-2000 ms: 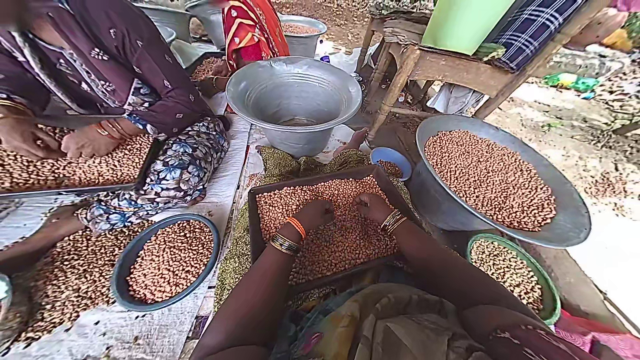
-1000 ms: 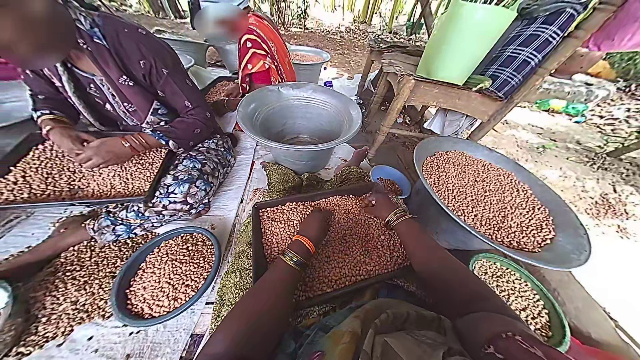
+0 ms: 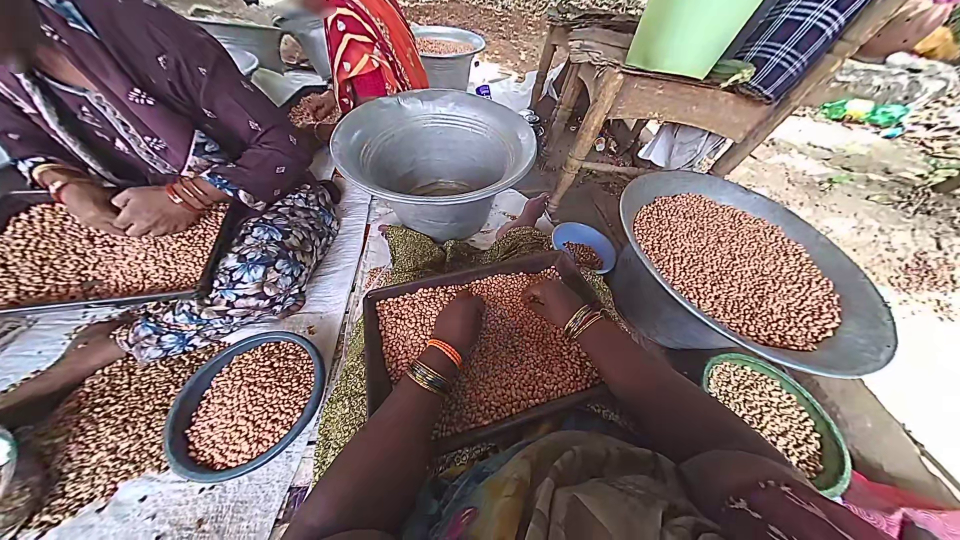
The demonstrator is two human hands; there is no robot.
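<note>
A dark rectangular tray (image 3: 375,352) filled with reddish-brown nuts (image 3: 517,360) rests across my lap. My left hand (image 3: 459,322), with an orange bangle and metal bangles at its wrist, lies on the nuts left of the middle, knuckles up. Its fingertips are hidden, so whether it holds anything does not show. Toward the tray's far right corner, my right hand (image 3: 553,301) touches the nuts with bent fingers; what lies under them cannot be seen. Just past that corner sits a small blue bowl (image 3: 585,244) with some darker pieces inside.
Beyond the tray stands a wide metal basin (image 3: 435,150). A large metal pan of nuts (image 3: 862,330) and a green basin (image 3: 840,450) are at right. A blue-gray tub of nuts (image 3: 174,435) stands at left, near a co-worker's hands (image 3: 150,206) over another tray. A wooden table (image 3: 675,112) stands behind.
My left hand has shifted slightly down the tray since a second ago. The co-worker's hands remain together over their tray.
</note>
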